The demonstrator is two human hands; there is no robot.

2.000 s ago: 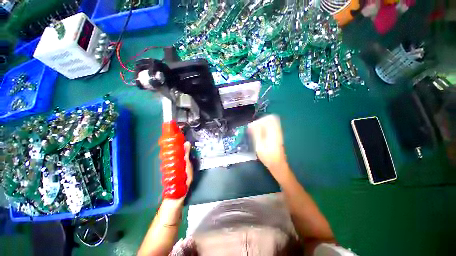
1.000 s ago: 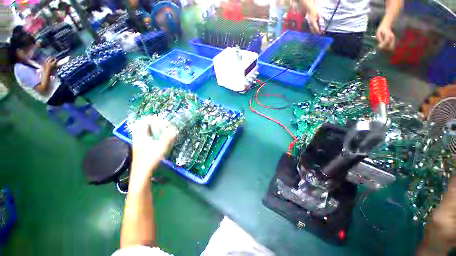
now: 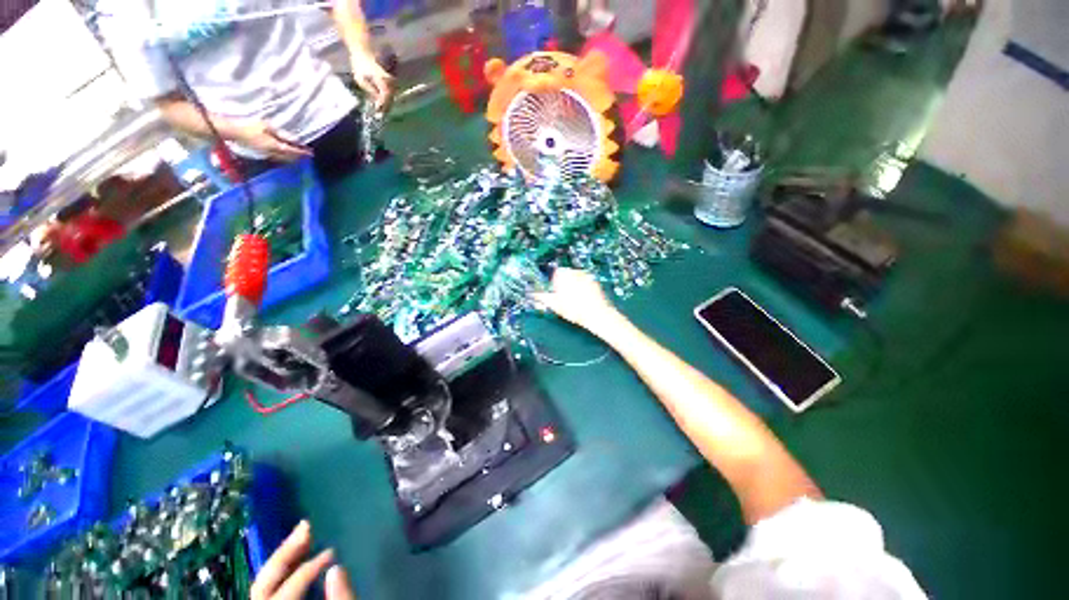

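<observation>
My right hand (image 3: 577, 300) is at the near edge of the loose green circuit board pile (image 3: 469, 234); its fingertips touch boards, but I cannot tell whether it grips one. My left hand (image 3: 300, 567) is at the bottom edge, partly cut off, fingers apart, with no board visible in it. The black test fixture (image 3: 469, 451) stands between the hands. Its red ribbed handle (image 3: 247, 270) points up, and a small red light shows on the base. No board can be made out on the fixture bed.
A blue tray of boards (image 3: 267, 516) is at lower left. A white power supply (image 3: 143, 369), an orange fan (image 3: 549, 123), a mesh tool cup (image 3: 727, 191) and a smartphone (image 3: 768, 348) stand around. Another person (image 3: 258, 82) stands across the bench near a blue tray (image 3: 314, 229).
The view has swung right. My left hand has left the heaped tray and is now low in the view. My right hand now reaches to the board pile. The handle stays up.
</observation>
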